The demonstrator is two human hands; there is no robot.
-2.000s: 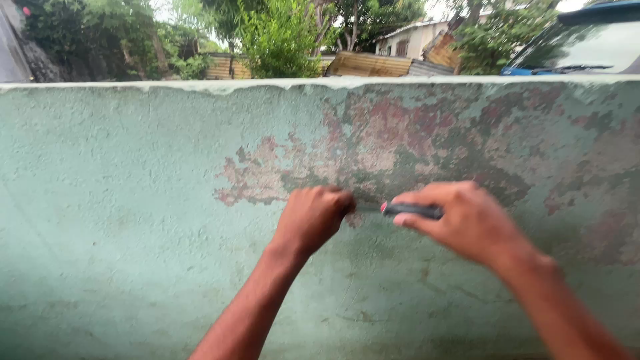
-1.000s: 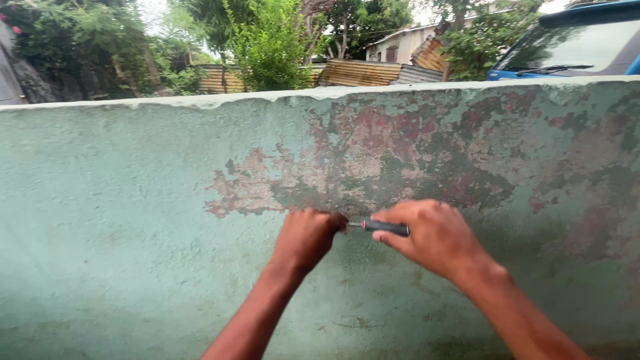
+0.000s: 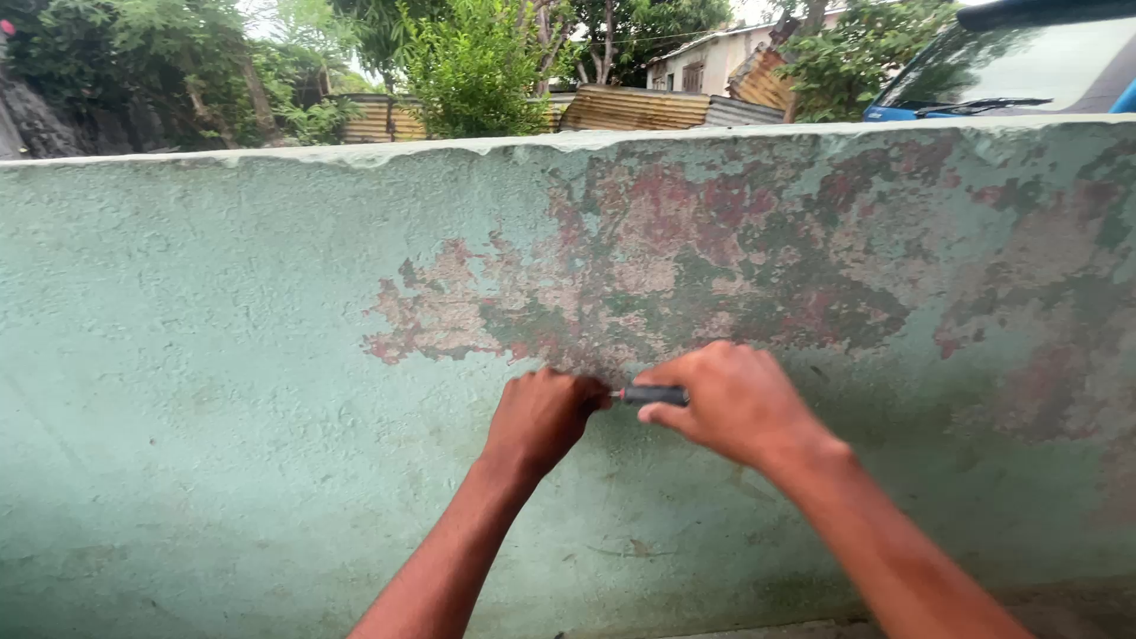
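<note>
A green painted wall [image 3: 222,382] spans the view, with paint flaked off in a wide patch [image 3: 648,275] of grey, dark green and reddish tones. My right hand [image 3: 741,399] grips the black handle of a hand tool [image 3: 657,396], which has a red collar and a thin metal shank pointing left. At the shank's far end, my left hand [image 3: 543,417] is closed, its fingers around the metal. That hand covers the tool's tip, so its kind cannot be told. Both hands are at the lower edge of the flaked patch.
The wall's chipped white top edge [image 3: 497,140] crosses the upper view. Beyond it stand a leafy bush [image 3: 475,71], rusty corrugated metal sheets [image 3: 635,108], a pale building [image 3: 710,62] and a blue vehicle with a windscreen [image 3: 1021,71]. A ground edge shows at the bottom right.
Between two seconds and one second ago, my right hand came closer to my left hand along the tool. Both hands stay just below the flaked patch.
</note>
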